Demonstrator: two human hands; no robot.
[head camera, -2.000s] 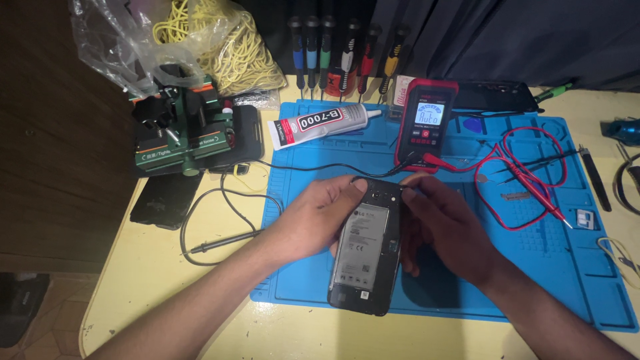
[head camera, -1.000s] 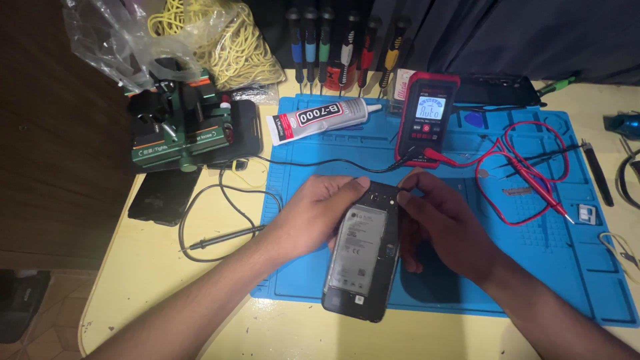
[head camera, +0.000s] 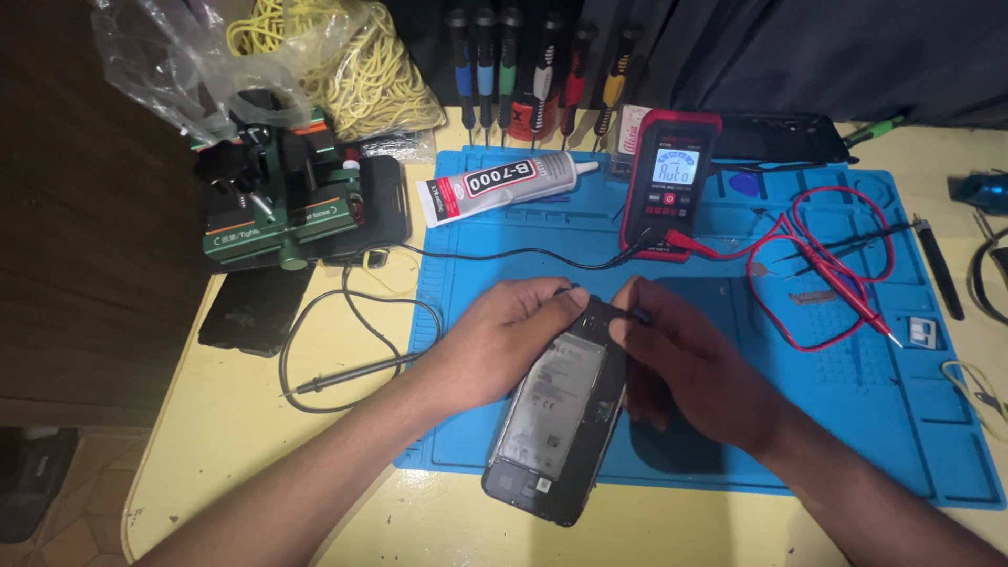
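Observation:
An opened smartphone (head camera: 551, 417), its back cover off and its grey battery (head camera: 547, 405) exposed, is tilted over the near edge of the blue silicone mat (head camera: 709, 465). My left hand (head camera: 512, 339) holds its upper left edge, the thumb lying near the top corner. The fingers of my right hand (head camera: 685, 354) are at the upper right corner, thumb and forefinger pinched together. A small dark piece shows between these fingertips; I cannot tell what it is. The undersides of the phone and of my left fingers are hidden.
A red digital multimeter (head camera: 669, 189) with red and black leads, a glue tube (head camera: 504, 189) and several screwdrivers (head camera: 508, 71) stand or lie beyond my hands. A green clamp holder (head camera: 291, 213) and a black probe (head camera: 346, 374) are at left. Tweezers (head camera: 937, 268) lie at right.
The phone's lower end has swung left since two seconds ago, and the phone is more tilted. Both hands have stayed at its top end.

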